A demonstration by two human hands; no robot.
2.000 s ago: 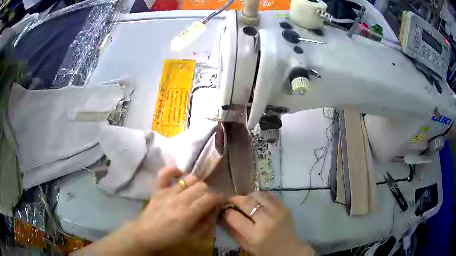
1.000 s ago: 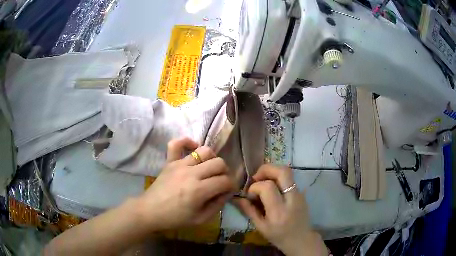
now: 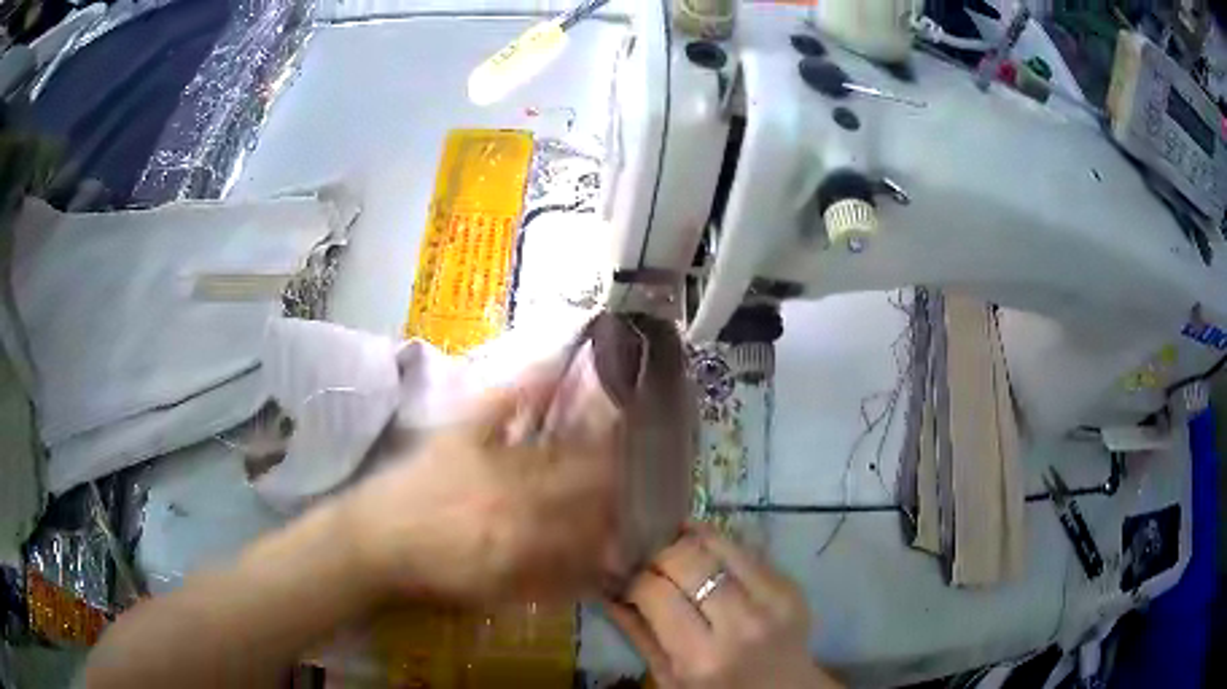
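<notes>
My left hand [image 3: 491, 505] is blurred and lies on the pale beige garment panel [image 3: 330, 390], left of the brown strip; its fingertips are unclear. My right hand [image 3: 720, 612], with a ring, pinches the near end of the brown-tan strip [image 3: 655, 444]. The strip runs from under the head of the white sewing machine [image 3: 807, 175] toward me. The panel spreads left from the needle area. The needle and presser foot are hidden by the head and cloth.
Spare tan strips [image 3: 976, 444] with dark edges lie right of the needle. Snips [image 3: 1074, 522] lie farther right. A yellow-orange label sheet [image 3: 471, 242] lies behind the panel. The lamp [image 3: 518, 63] hangs at the back. Plastic-covered dark cloth [image 3: 121, 94] is far left.
The view has shifted, so the machine and table sit lower than one second ago. My left hand has moved and blurred over the panel; my right hand stays at the strip's near end.
</notes>
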